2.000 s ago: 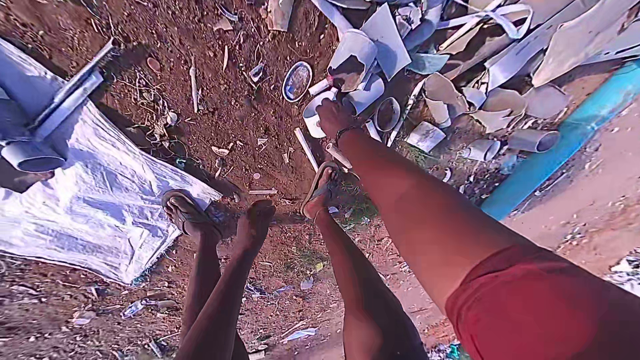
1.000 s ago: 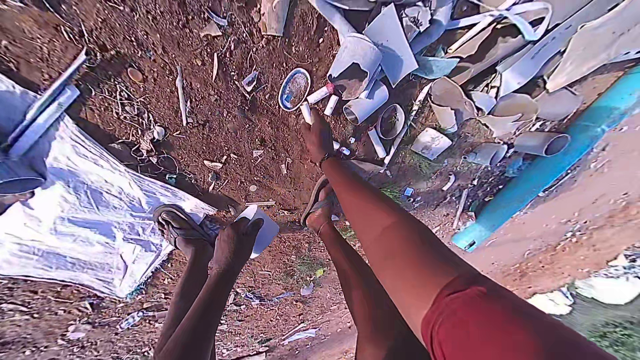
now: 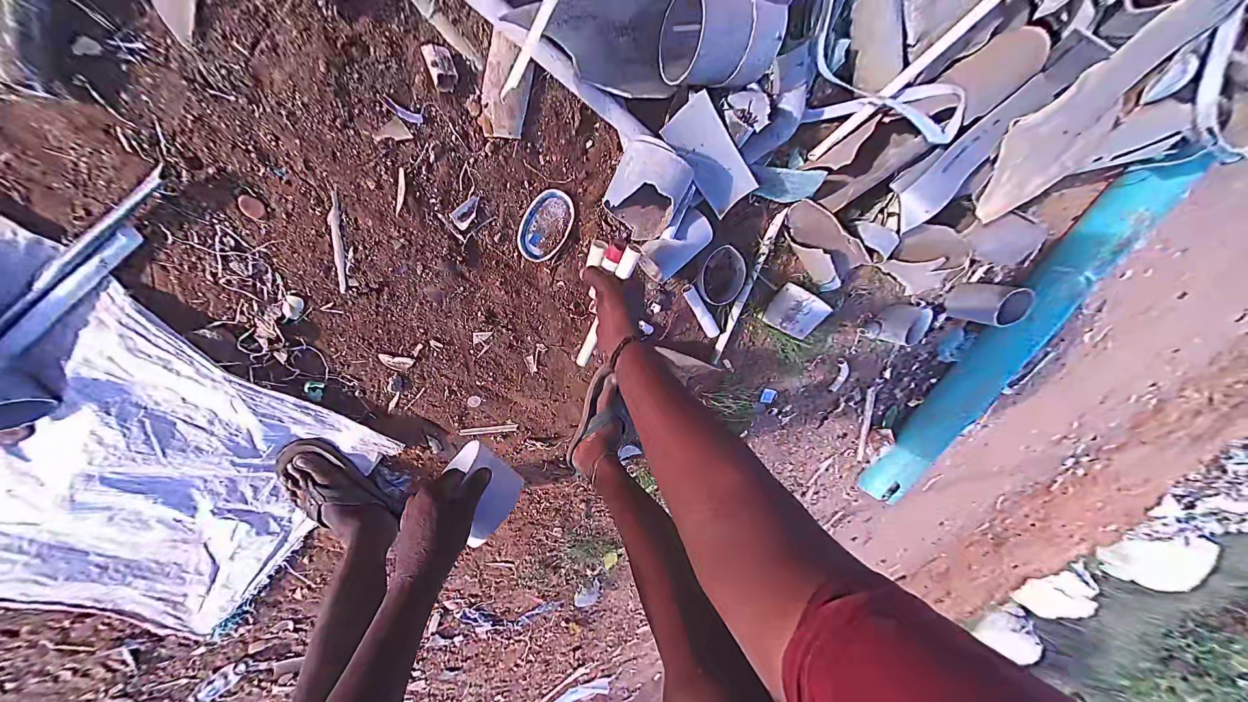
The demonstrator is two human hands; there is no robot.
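Note:
My left hand (image 3: 444, 512) grips a short white piece of pipe (image 3: 497, 492), low at centre-left beside my sandalled foot (image 3: 331, 483). At the end of my outstretched right arm, my right hand (image 3: 611, 297) is closed around several thin white pipe pieces (image 3: 627, 261), with something red (image 3: 612, 255) between them. A longer white length (image 3: 587, 343) shows below the fingers; whether it is held cannot be told. Just beyond the right hand lies a broken grey pipe section (image 3: 658, 175). To its left an oval, blue-rimmed dish (image 3: 546, 225) rests on the soil.
Broken pipes and plastic sheets (image 3: 985, 117) are heaped at the upper right, beside a long turquoise pipe (image 3: 1033, 322). A white woven sheet (image 3: 146, 468) covers the ground at left, with grey pipes (image 3: 73, 292) on it. A white pipe ring (image 3: 722, 276) lies right of my right hand.
Two seconds ago my left hand held no white pipe piece; it has one in the later frames. My right hand has come away from the white pipe section it was reaching at, with thin pieces in its grip.

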